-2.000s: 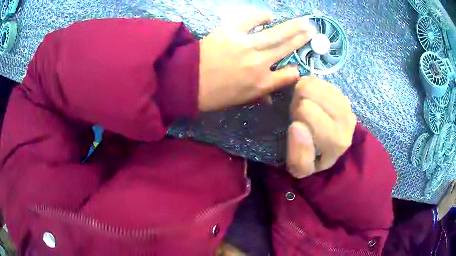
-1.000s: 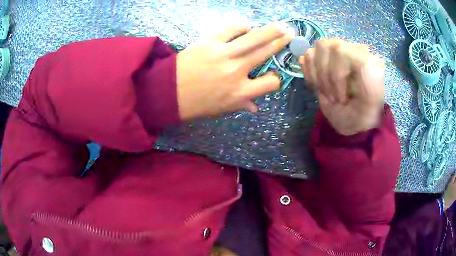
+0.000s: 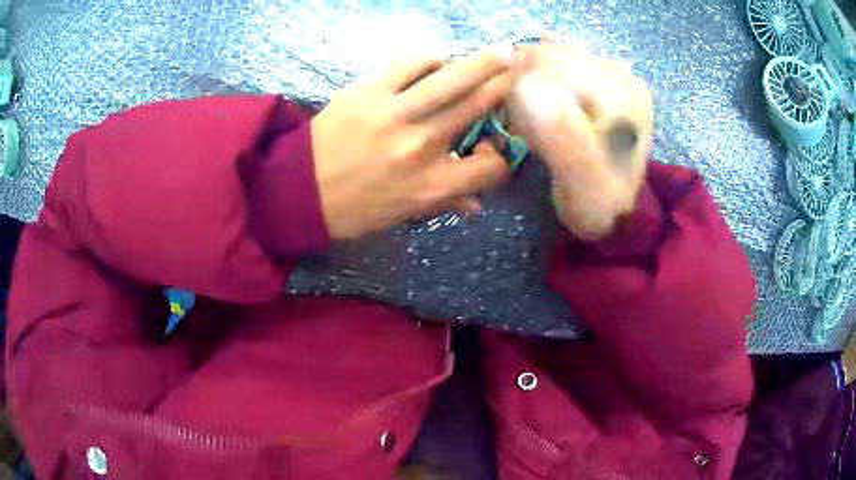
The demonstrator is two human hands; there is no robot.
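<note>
A teal fan part (image 3: 514, 148) lies on the silver foil sheet, mostly hidden under and between my two hands; only small teal pieces show. My left hand (image 3: 399, 145) is on its left side, back of the hand up, fingers on the part. My right hand (image 3: 591, 131) is closed like a fist over the part, covering the fan ring. A dark round end shows in my right fist, perhaps that of a small tool.
The silver foil sheet (image 3: 695, 187) covers the table. Several teal spoked fan covers (image 3: 796, 92) are heaped at the right edge. Teal rounds (image 3: 7, 148) are cut off at the left edge. A person's dark purple clothing (image 3: 798, 412) shows at the lower right.
My right hand has come up from the lower right onto the fan, which is now mostly covered. The left hand and the fan have shifted left.
</note>
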